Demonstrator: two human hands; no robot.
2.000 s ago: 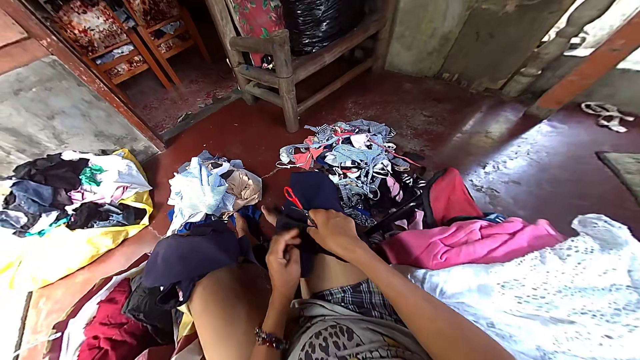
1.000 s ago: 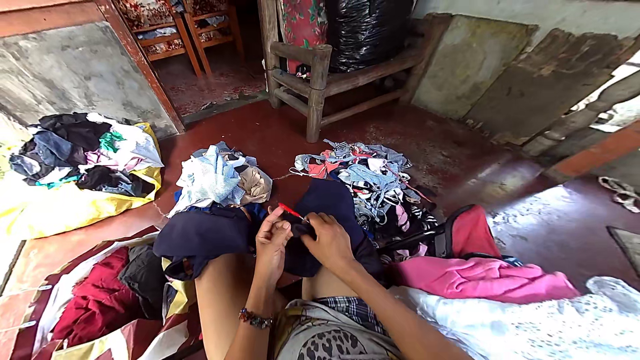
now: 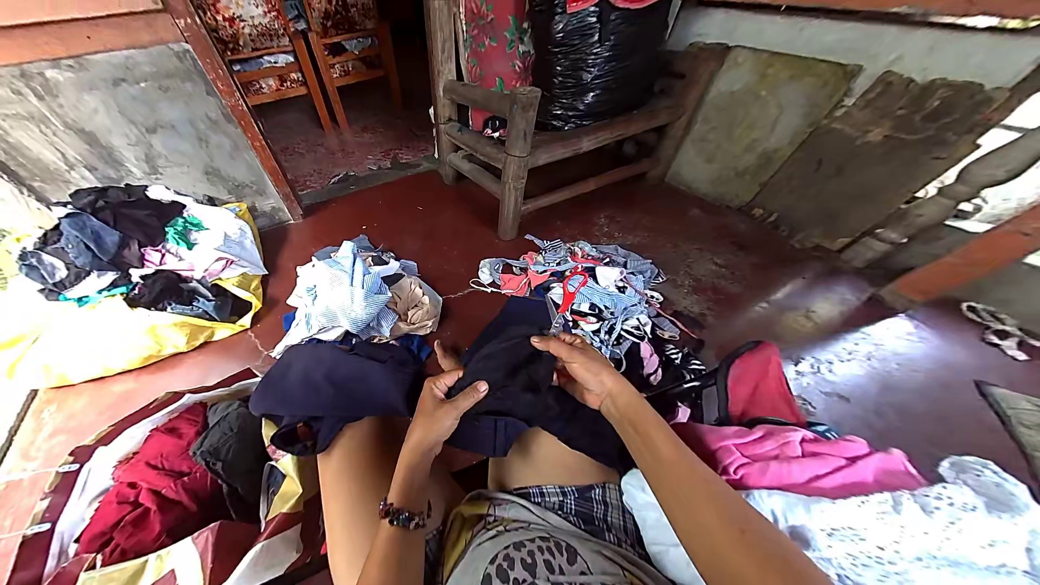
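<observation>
Dark navy cloth (image 3: 508, 357) lies across my lap, pinched on both sides. My left hand (image 3: 445, 398) grips its left part between thumb and fingers. At the upper right edge, my right hand (image 3: 578, 366) holds the cloth, with red-handled scissors (image 3: 574, 291) pointing up by its fingertips; how the fingers hold them is partly hidden. More navy cloth (image 3: 337, 386) drapes over my left knee. Beyond my hands lie a heap of striped and coloured fabric strips (image 3: 621, 284) and a pile of light blue, white and beige cloth pieces (image 3: 349, 292).
A yellow sack (image 3: 122, 345) with mixed cloth lies at far left, an open bag with red cloth (image 3: 150, 479) nearer. Pink cloth (image 3: 804, 459) and white eyelet fabric (image 3: 918, 520) lie at right. A wooden bench (image 3: 516, 162) stands ahead; sandals (image 3: 999, 329) lie far right.
The scissors, between my hands a second ago, now point up by my right hand. My hands have moved apart, and the dark cloth is spread between them.
</observation>
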